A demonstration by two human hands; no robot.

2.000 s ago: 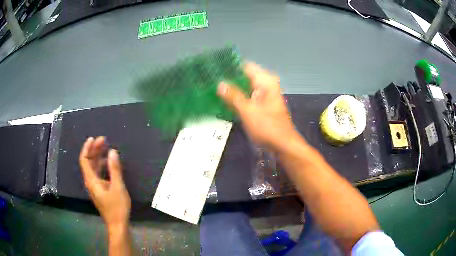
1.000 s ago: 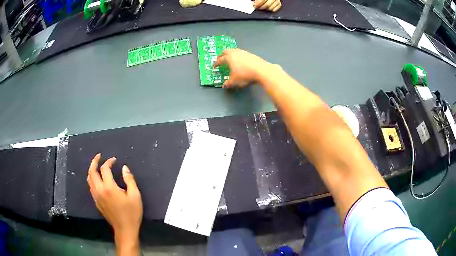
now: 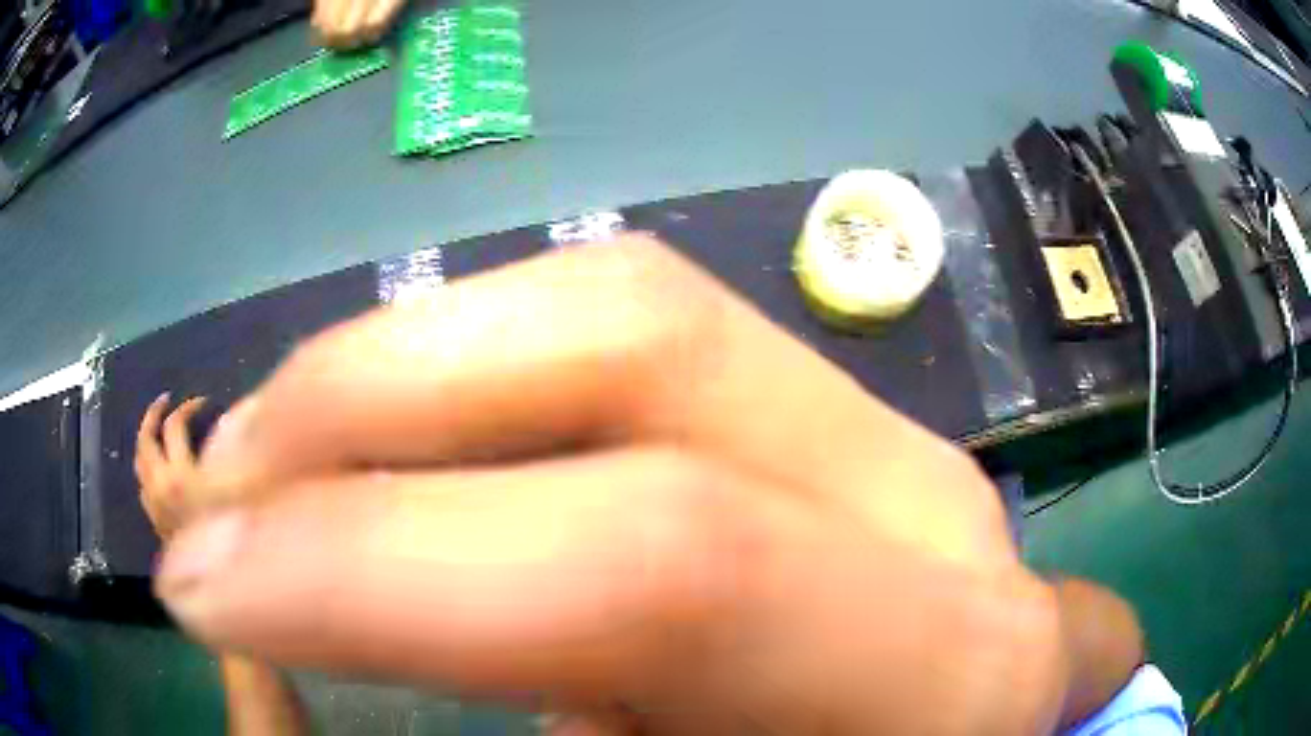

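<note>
My right hand point(image 3: 618, 489) is very large and blurred, close to the camera. Its fingers lie together and point left; I cannot tell whether anything is in it. My left hand point(image 3: 176, 467) is small at the left over the black bench edge, partly hidden behind the right. Its visible fingers are spread and show nothing in them. A stack of green PCB panels point(image 3: 463, 79) lies on the grey belt at the upper left. A single green PCB panel point(image 3: 305, 92) lies left of it. The off-white strip is not visible.
Another person's hand point(image 3: 355, 20) is at the single panel's upper end. The pale-yellow dross cup point(image 3: 867, 247) stands on the black bench point(image 3: 719, 230). Right of it are the yellow sponge point(image 3: 1081, 282), the black soldering unit point(image 3: 1186, 216), a looping cable and a green spool point(image 3: 1156, 78).
My right hand has left the panel stack on the belt and come up close to the camera. The view has shifted right. The other person's hand now reaches to the single panel.
</note>
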